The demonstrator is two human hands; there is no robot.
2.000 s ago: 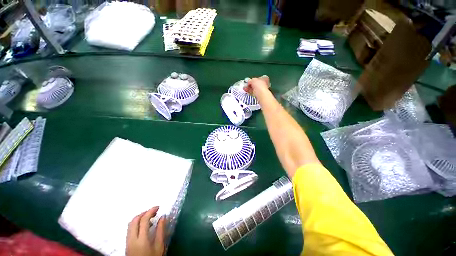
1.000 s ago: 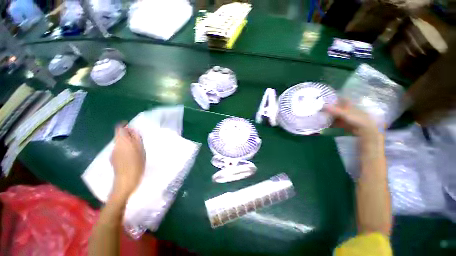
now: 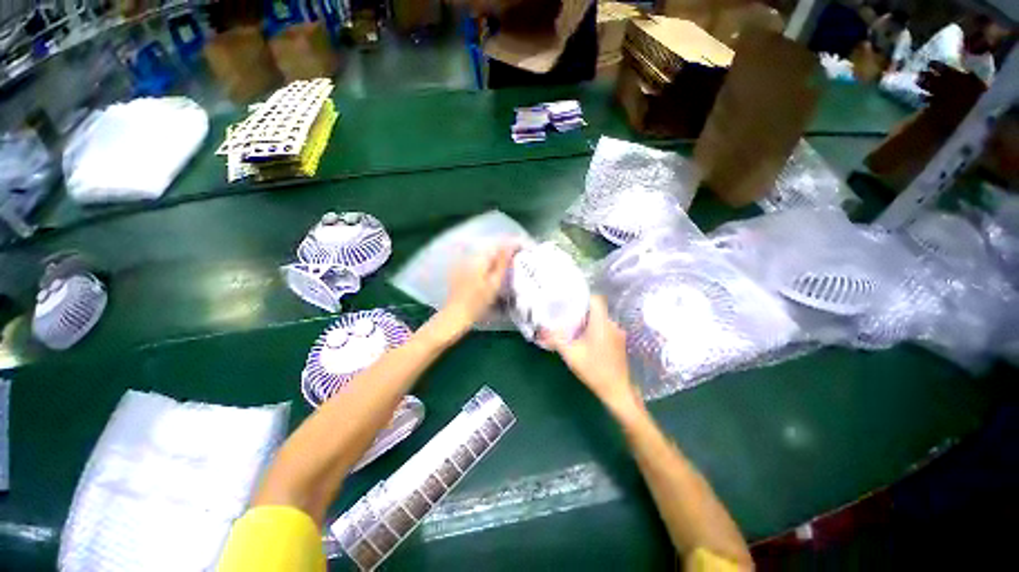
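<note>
A white fan (image 3: 548,293) is between my two hands at the centre, its outline blurred. My left hand (image 3: 481,288) holds a whitish bubble bag (image 3: 438,264) at the fan's left side. My right hand (image 3: 592,344) grips the fan at its lower right. Whether the fan is partly inside the bag is hard to tell. Another fan (image 3: 355,349) lies behind my left forearm, its base partly covered. The label strip (image 3: 425,480) lies in front of it. A stack of empty bubble bags (image 3: 168,480) lies at the near left.
Bagged fans (image 3: 682,313) are gathered at the right. More loose fans (image 3: 344,248) lie on the far side and left. Perforated trays (image 3: 282,132), a white bag (image 3: 134,148), small printed cards (image 3: 548,118) and brown cartons (image 3: 682,67) stand along the back.
The view has turned right. My right hand has brought a fan to the centre. My left hand has left the stack with a bubble bag, which now meets the fan.
</note>
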